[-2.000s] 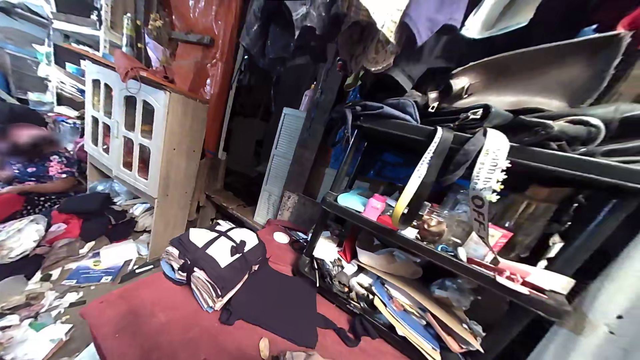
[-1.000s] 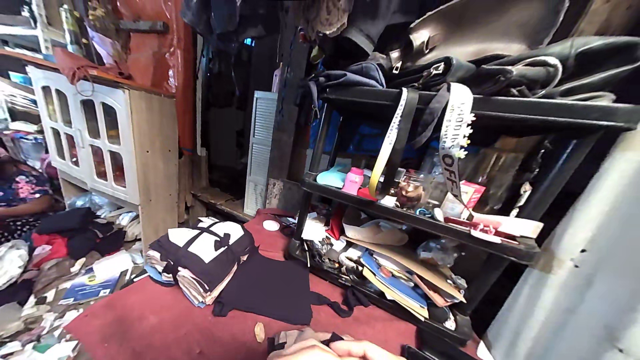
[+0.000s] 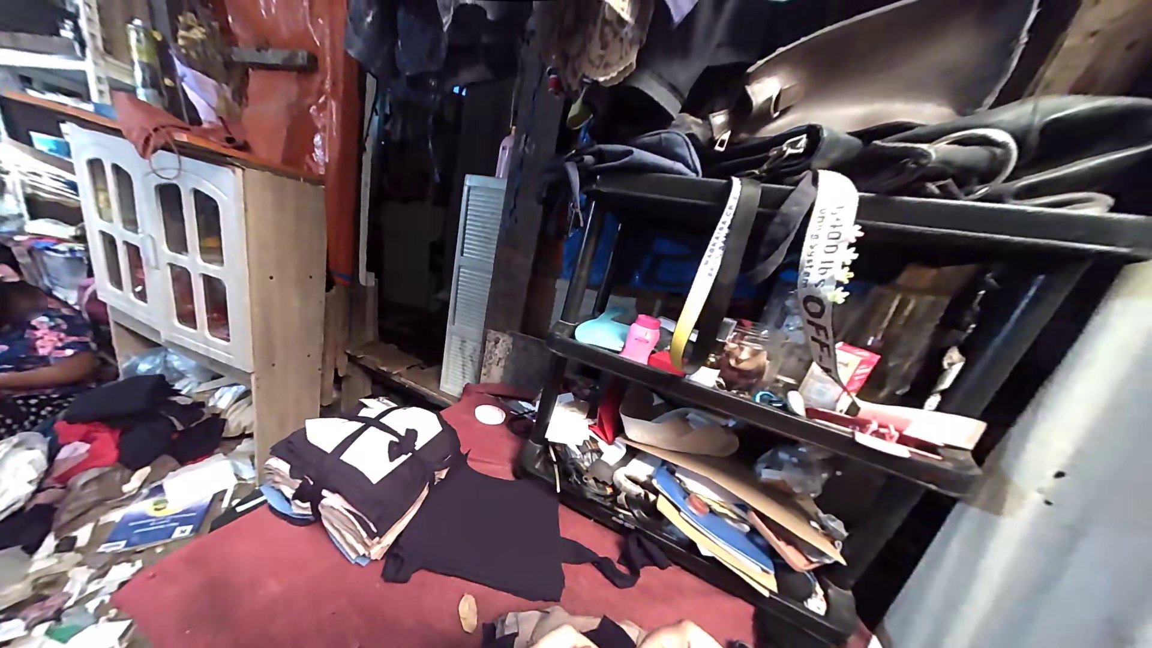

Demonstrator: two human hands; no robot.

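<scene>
At the bottom edge, my left hand [image 3: 560,639] and my right hand [image 3: 681,635] are only partly in view, both on a bundle of brown and dark cloth [image 3: 535,621]. The cut-off view hides most of the fingers. Beyond them a black cloth piece with straps [image 3: 490,531] lies spread on the red mat [image 3: 225,585]. A stack of folded cloth [image 3: 378,459], topped by a black and white piece with a tied strap, sits at its left. A small tan oval thing [image 3: 468,613] rests on the mat near my hands.
A black shelf rack [image 3: 837,441] with bags, a pink bottle [image 3: 641,338], ribbons and papers stands at the right. A white-doored cabinet [image 3: 171,243] is at the left. Scraps and clothes [image 3: 99,450] cover the floor there, beside a seated person [image 3: 40,346].
My hands and the brown and dark cloth, not visible in the oldest frame, have come in at the bottom edge. The view has turned somewhat to the right.
</scene>
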